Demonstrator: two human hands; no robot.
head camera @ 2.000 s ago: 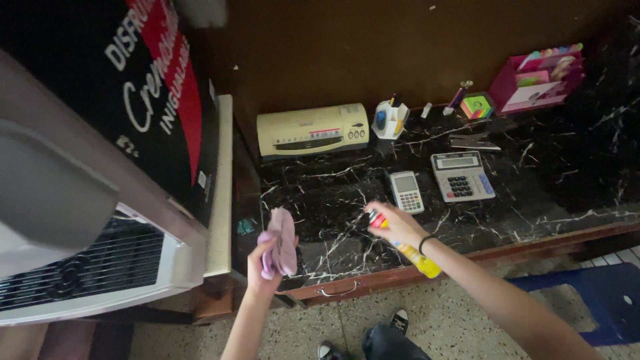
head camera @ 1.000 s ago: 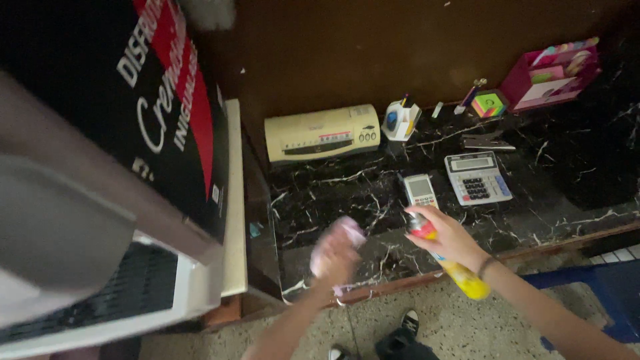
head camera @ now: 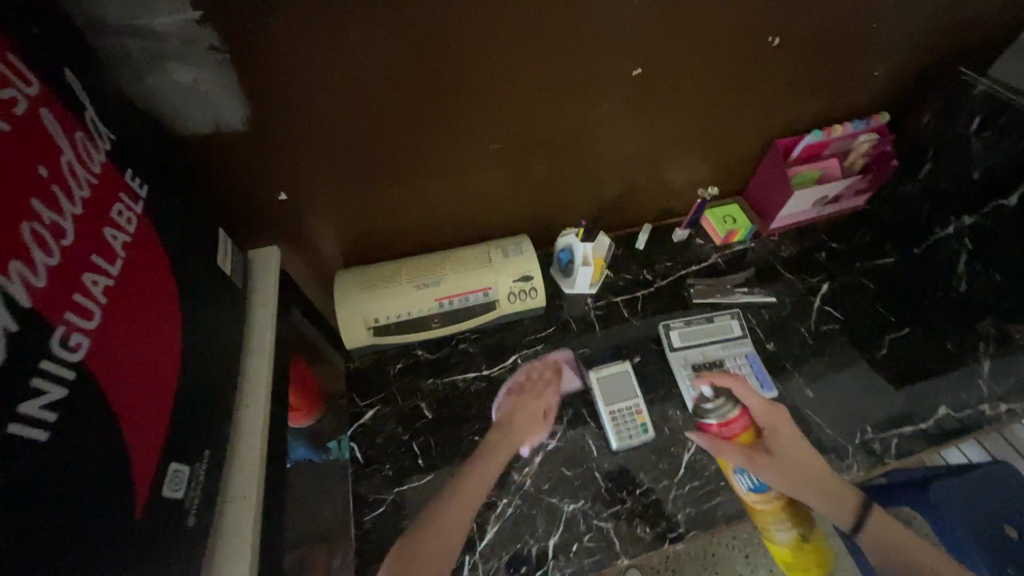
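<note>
My left hand [head camera: 530, 402] presses a pink cloth [head camera: 570, 373] flat against the black marbled countertop [head camera: 592, 496], just left of a card payment terminal [head camera: 621, 405]. In my right hand [head camera: 768, 448] is a yellow aerosol spray can [head camera: 780, 512] with a red band, tilted over the counter's front edge; a finger lies at its nozzle. The can's top overlaps the lower part of a desk calculator [head camera: 716, 356] in the view. Behind the cloth stands a cream laminator-like machine [head camera: 440, 292].
A white pen holder [head camera: 582, 260], a sticky-note block [head camera: 728, 222] and a magenta desk organizer [head camera: 824, 180] line the wall. A dark flat object [head camera: 732, 290] lies behind the calculator. A large printed panel [head camera: 120, 320] borders the left; a blue chair-like object [head camera: 952, 512] is at lower right.
My left hand has brought the cloth, held up near the counter's front edge two seconds ago, down onto the countertop, farther back beside the terminal. The view has moved closer to the counter.
</note>
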